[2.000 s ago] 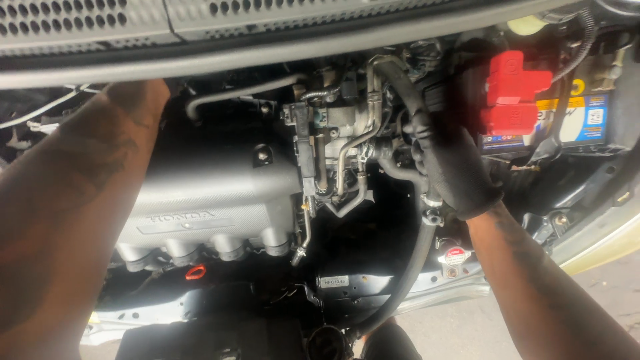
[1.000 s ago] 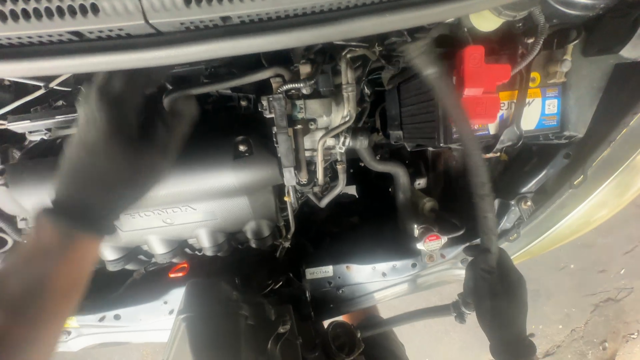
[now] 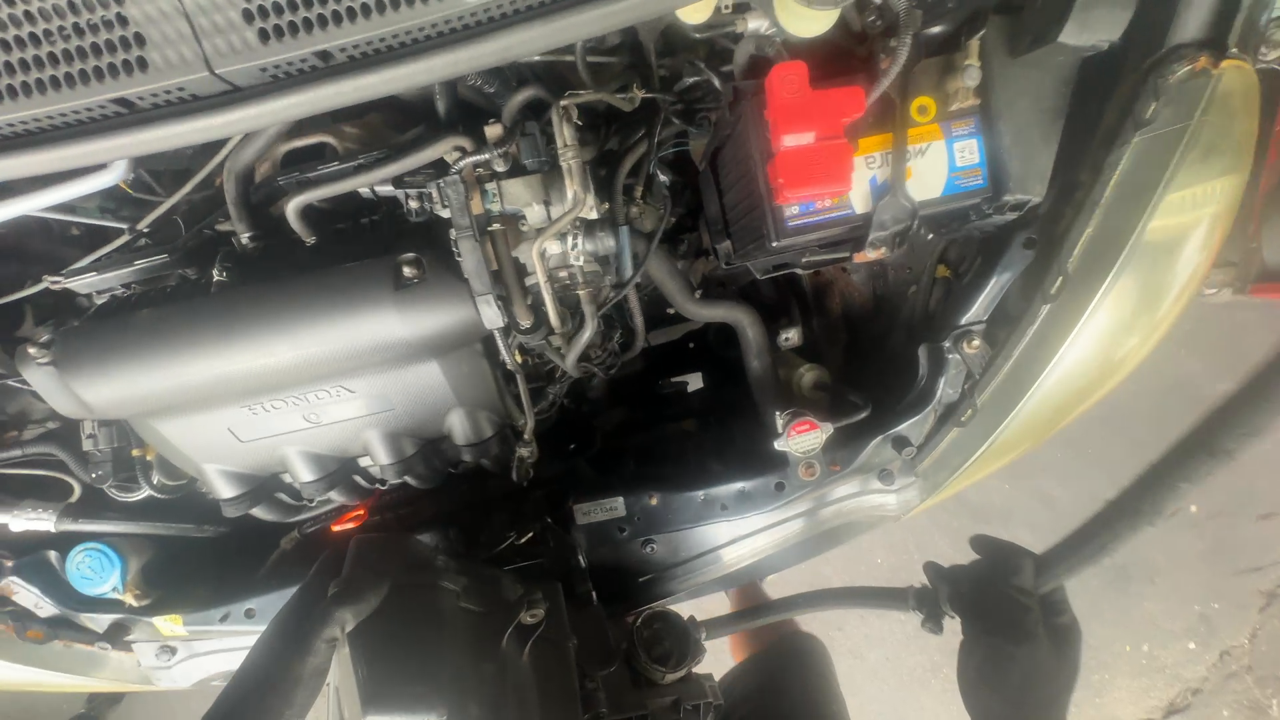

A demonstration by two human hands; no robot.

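My right hand (image 3: pixel 1015 620), in a black glove, is closed around a black rubber hose (image 3: pixel 1150 480) at the lower right, out past the car's front edge. A thinner hose (image 3: pixel 820 603) runs from a clamped joint beside that hand to a round port on a black plastic housing (image 3: pixel 460 640). My left hand (image 3: pixel 345 590), also in a black glove, is at the left edge of this housing and seems to grip it; its fingers are partly hidden in shadow. The housing lies below the grey Honda engine cover (image 3: pixel 300 380), near the orange dipstick handle (image 3: pixel 350 517).
A battery (image 3: pixel 920 170) with a red terminal cover (image 3: pixel 812 130) stands at the upper right. The radiator cap (image 3: pixel 804 436) sits at the front crossmember (image 3: pixel 740 525). The headlight (image 3: pixel 1110 290) curves along the right. At the lower left is a blue reservoir cap (image 3: pixel 95 568).
My right hand has moved from the hoses in the engine bay to beyond the front edge, with the hose in it. My left hand has come down from the engine cover to the black housing.
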